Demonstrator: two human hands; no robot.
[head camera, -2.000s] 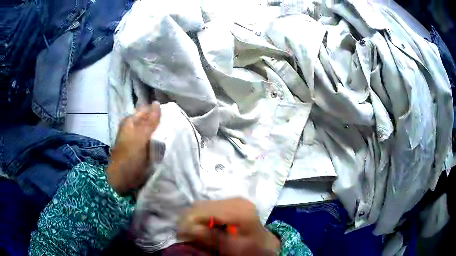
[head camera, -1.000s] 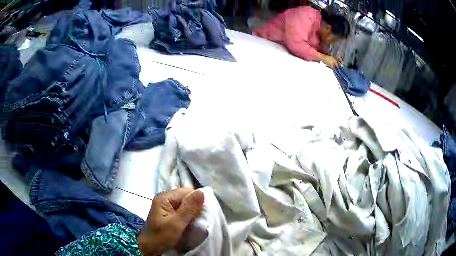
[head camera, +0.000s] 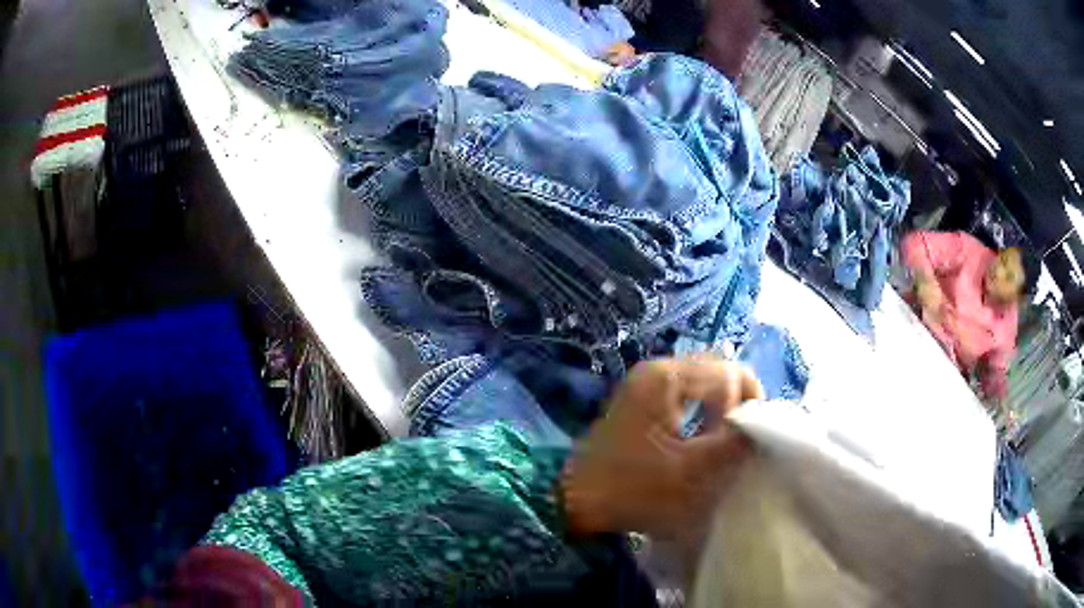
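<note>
My left hand (head camera: 666, 457), in a green patterned sleeve, is raised at the lower middle and is blurred. It pinches the edge of the off-white garment (head camera: 856, 511) between thumb and fingers. The cloth stretches from the hand toward the lower right corner, where the picture cuts it off. My right hand is not in view. No cutting tool is seen at the off-white cloth.
Blue denim garments (head camera: 594, 202) are heaped on the white table (head camera: 285, 226) beyond my hand. A blue crate (head camera: 161, 416) stands below the table edge at left. A person in pink (head camera: 969, 291) is at the far right. Another denim pile (head camera: 850, 226) lies beyond the heap.
The view has swung left, bringing the denim heap to the middle and the crate into view. My left hand still grips the off-white cloth, now pulled up. My right hand, seen two seconds ago, is out of view.
</note>
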